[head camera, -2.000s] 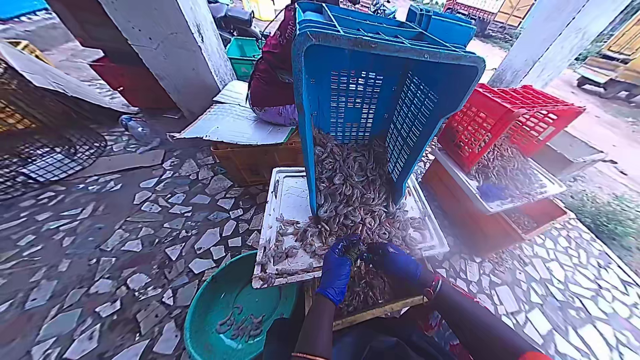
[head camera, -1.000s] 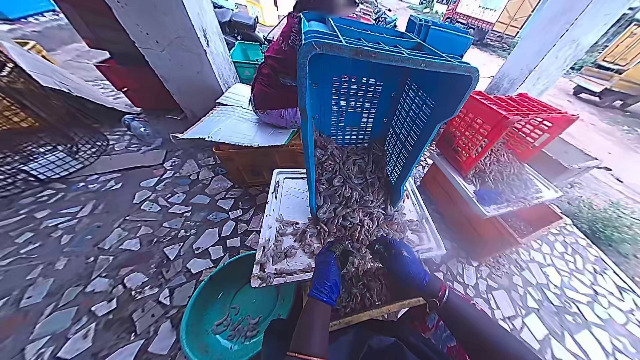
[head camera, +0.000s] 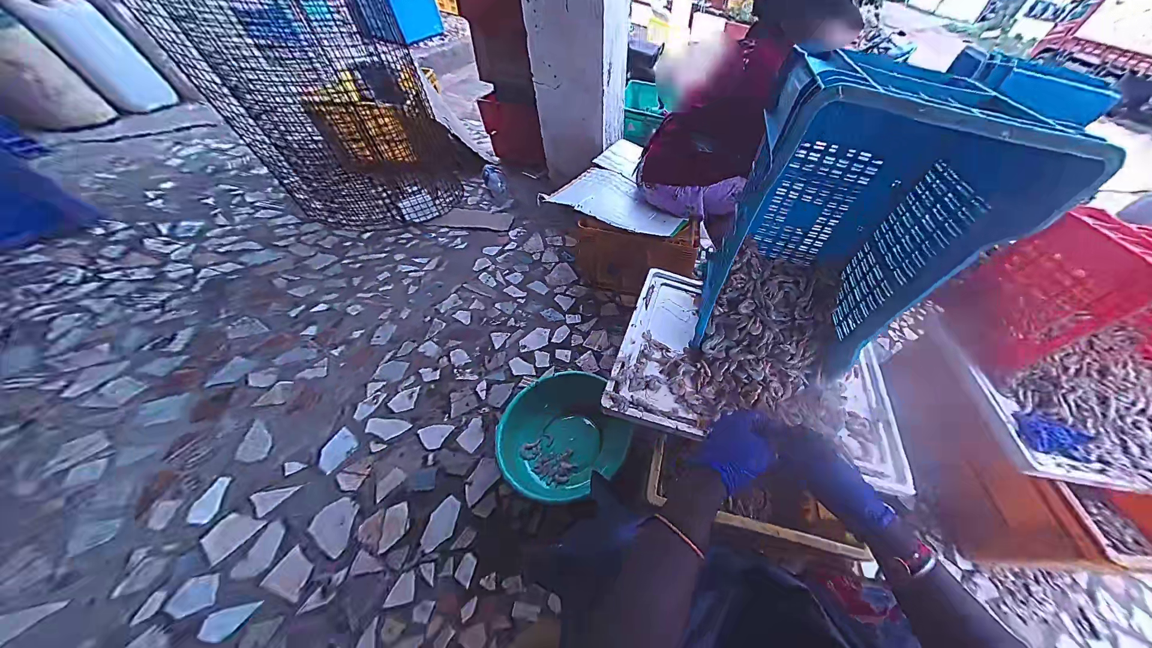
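Note:
A tilted blue plastic crate (head camera: 936, 144) stands on a white tray (head camera: 652, 310), and shrimp (head camera: 765, 315) spill from its low end. My left hand (head camera: 738, 450), in a blue glove, is at the tray's near edge beside the shrimp. My right hand (head camera: 832, 477), also gloved in blue, is just right of it and blurred. Whether either holds a shrimp cannot be made out. Below both hands is a wooden-edged container (head camera: 792, 535), its contents dark. A green basin (head camera: 517, 432) with a few shrimp in shallow water sits on the floor to the left.
A person (head camera: 711, 135) sits behind the tray beside an orange crate (head camera: 621, 256). At the right, a red crate (head camera: 1071, 279) leans over another tray of shrimp with a blue glove or hand on it. A wire mesh cage (head camera: 315, 117) and a pillar (head camera: 576, 81) stand farther back.
The view has swung to the left. My hands, which were apart at the shrimp one second ago, are now close together at the tray's near edge.

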